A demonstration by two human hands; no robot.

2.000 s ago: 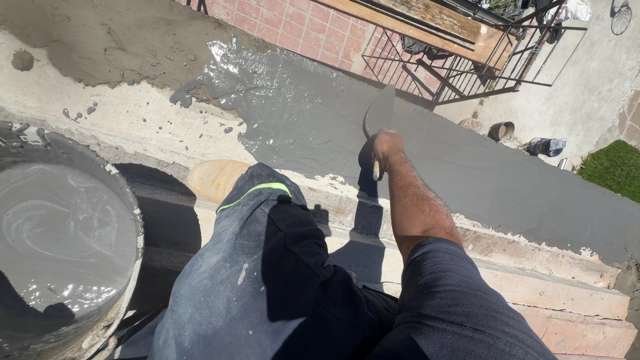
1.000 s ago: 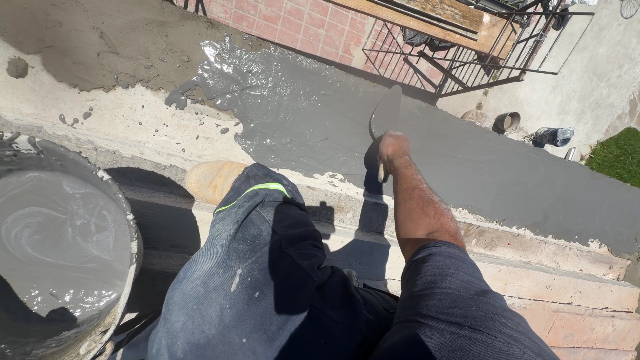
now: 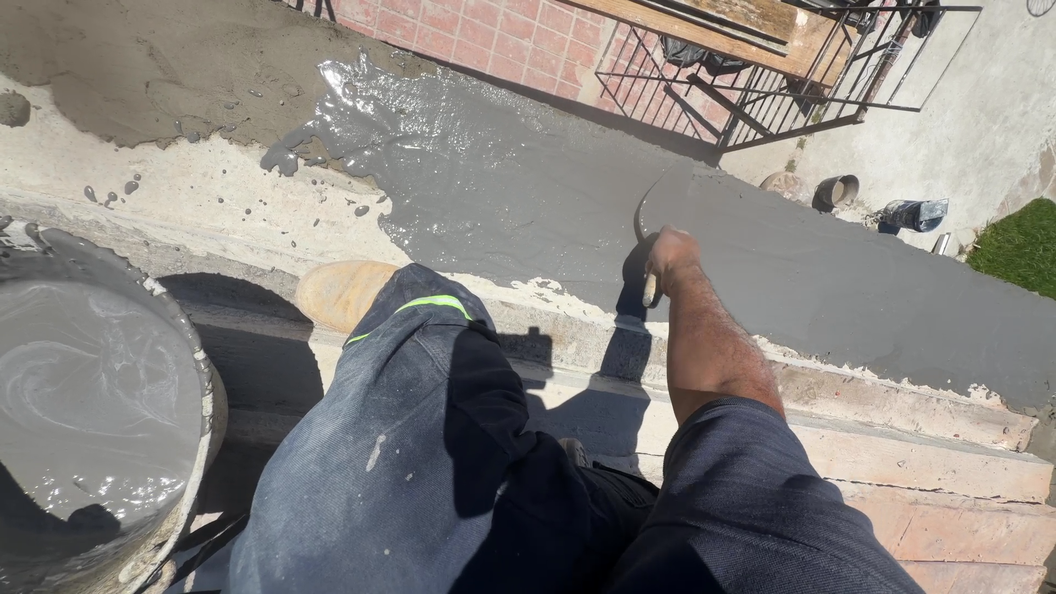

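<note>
My right hand is closed around the handle of a trowel, whose thin blade rests on or just over wet grey cement spread along the top of a ledge. The blade is coated in the same grey, so its outline is hard to make out. At the left stands a bucket of liquid grey mix. Glossy, loose mix lies at the left end of the coat, beside a duller brown-grey stretch. My left hand does not show.
My boot stands at the ledge's near edge, above stepped moulding. Beyond the ledge, far below, are a metal railing, wooden boards, pink tiles, small containers and grass.
</note>
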